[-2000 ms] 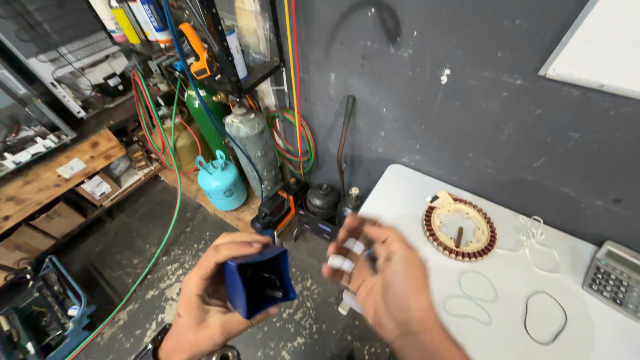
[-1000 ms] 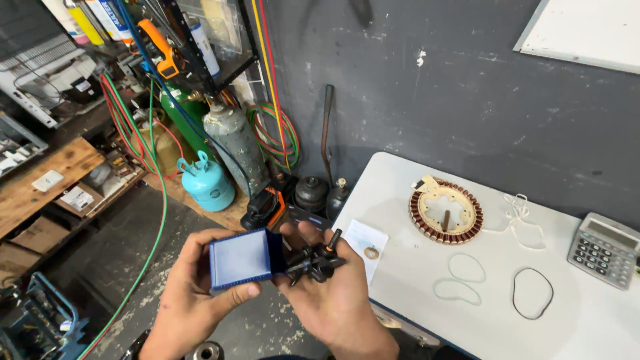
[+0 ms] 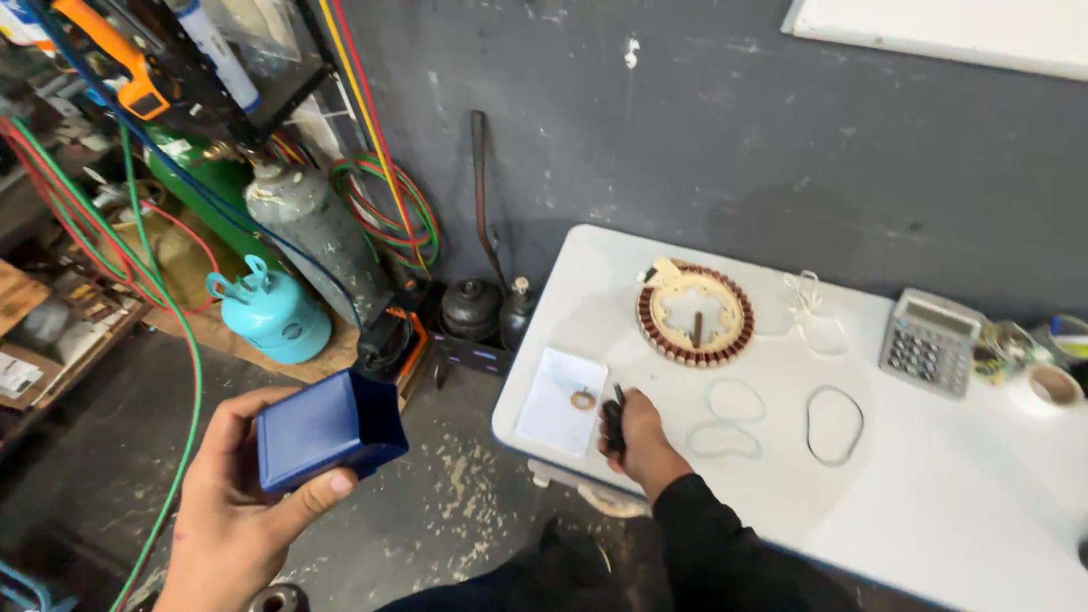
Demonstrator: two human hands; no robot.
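My left hand (image 3: 246, 501) grips a small blue box (image 3: 310, 433) with an open end facing right, over the floor. The inside of the box is dark. My right hand (image 3: 637, 438) is at the near left part of the white table, closed on small black parts (image 3: 613, 421) that my fingers partly hide. Just left of it, a small ring (image 3: 583, 399) lies on a white sheet of paper (image 3: 557, 416). Beyond my right hand is a motor stator with copper windings (image 3: 739, 310), with a short rod inside its ring.
On the white table (image 3: 918, 476) are pale green loops (image 3: 722, 453), a black loop (image 3: 862, 425), white cord (image 3: 803, 297), a calculator (image 3: 931, 340) and a tape roll (image 3: 1050, 387). Gas cylinders (image 3: 314, 229), a turquoise tank (image 3: 276, 314) and hoses stand left, against a gray wall.
The black parts, on my open right palm beside the box one second ago, are now in my closed right hand over the table. The box has turned in my left hand, and the hands have moved apart.
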